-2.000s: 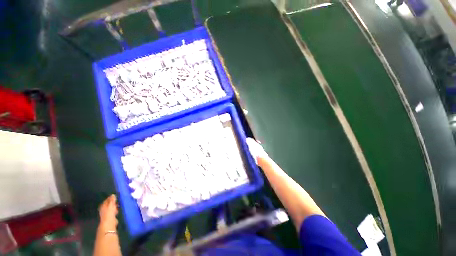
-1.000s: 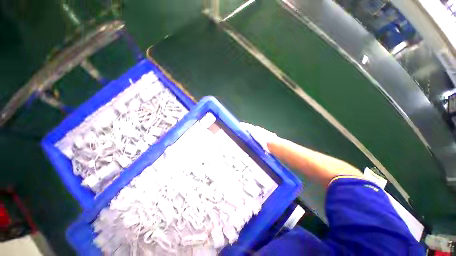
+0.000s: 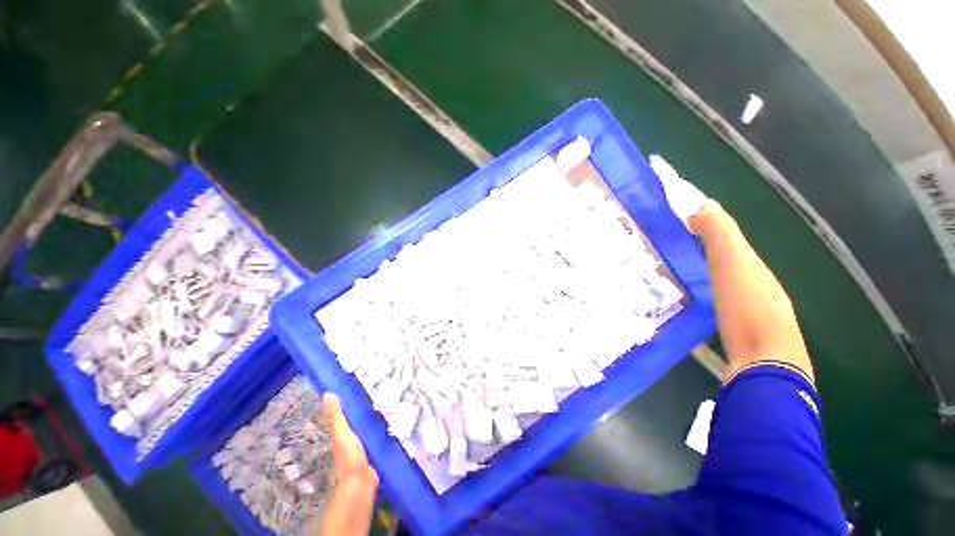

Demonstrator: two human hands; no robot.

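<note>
A blue tote [image 3: 361,414] full of small white corded parts [image 3: 503,304] is held tilted in front of me, raised over the bench's left edge. My right hand [image 3: 723,251], in a white glove over the fingers, grips the tote's right side wall. My bare left hand [image 3: 349,476] is on its left side wall, partly cut off by the lower picture edge. A second blue tote [image 3: 73,393] of white parts stands on the trolley at the left. Under the held tote, another blue tote [image 3: 225,487] with white parts shows partly.
The green bench [image 3: 293,157] lies behind the held tote, with a green conveyor belt [image 3: 586,94] beyond it. The grey trolley handle [image 3: 63,173] is at the far left. A red object [image 3: 16,455] stands at the lower left. A white piece [image 3: 752,108] lies at the upper right.
The near tote has been lifted off the stack and moved right, over the bench. A lower tote of parts now shows beneath it. My left hand has come back into view on its left side.
</note>
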